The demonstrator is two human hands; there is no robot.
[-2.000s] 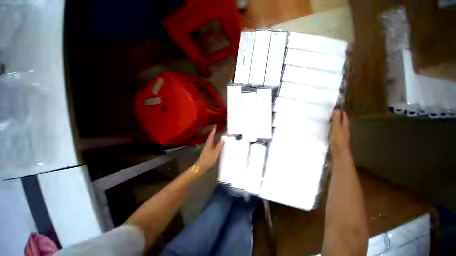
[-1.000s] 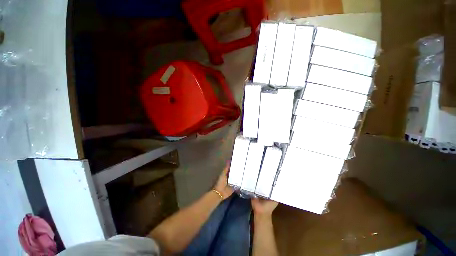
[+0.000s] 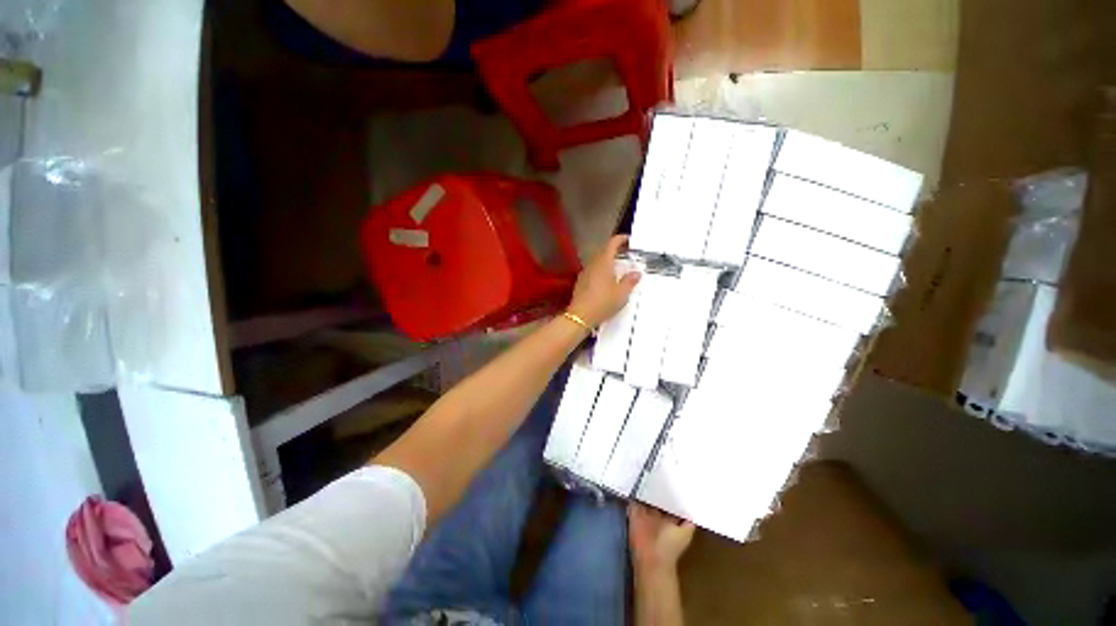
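Note:
A large block of white wrapped boxes (image 3: 783, 330) stands in tight rows in front of me, with crinkled film along its right edge. My left hand (image 3: 605, 286) is on the left side of the block near the middle rows, thumb on the top edge. My right hand (image 3: 662, 533) is at the block's lower edge, its fingers partly hidden under it. Whatever holds the block from below is mostly hidden.
Two red plastic stools (image 3: 443, 259) stand left of the block. The white bench (image 3: 196, 452) runs along the left, with film-wrapped items and a pink cloth (image 3: 110, 549). Cardboard (image 3: 808, 532) lies below right; more wrapped boxes (image 3: 1022, 342) are at right. A person's bare limb shows at top.
My left hand has moved up from the lower left corner to the block's left side. The right hand shifted from the right side to the lower edge earlier. The block's top sits lower in view.

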